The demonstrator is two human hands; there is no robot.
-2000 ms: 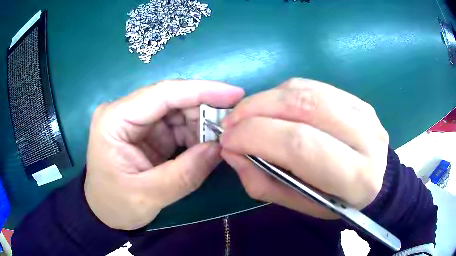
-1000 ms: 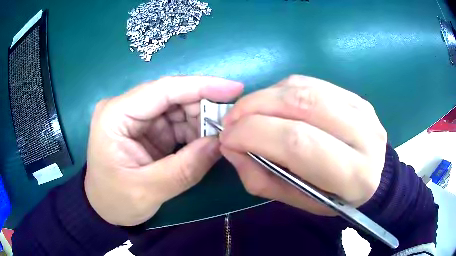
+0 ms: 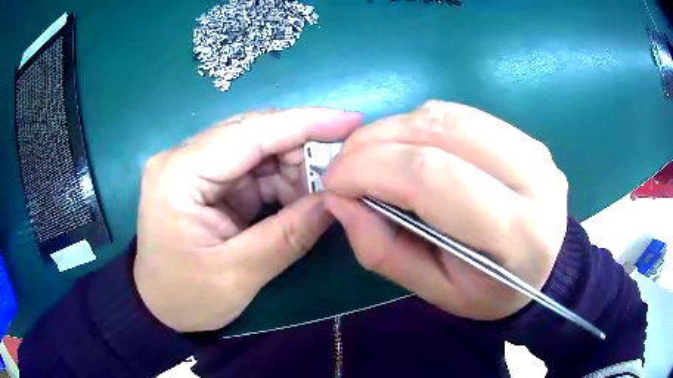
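Observation:
My left hand point(image 3: 221, 221) holds the white strap end point(image 3: 317, 159) between thumb and index finger, just above the mat. Small dark slots show along the strap's left edge. My right hand point(image 3: 450, 207) grips silver tweezers point(image 3: 472, 257), seen edge-on, with both thin arms showing. The tweezer tips are at the strap face by the slots; my right fingers partly hide them and the strap's right part. Whether the tips hold a part cannot be told.
On the green mat point(image 3: 413, 70) a heap of small silvery parts point(image 3: 247, 37) lies at the top. A black sheet with grey rows point(image 3: 52, 148) lies at left. Dark parts point(image 3: 435, 1) show at the top edge. A blue item point(image 3: 651, 257) is at lower right.
Both hands and the strap have shifted slightly upward; the left hand and strap also moved a little right. The tweezers have rolled from their flat side to edge-on, with the rear end slightly higher.

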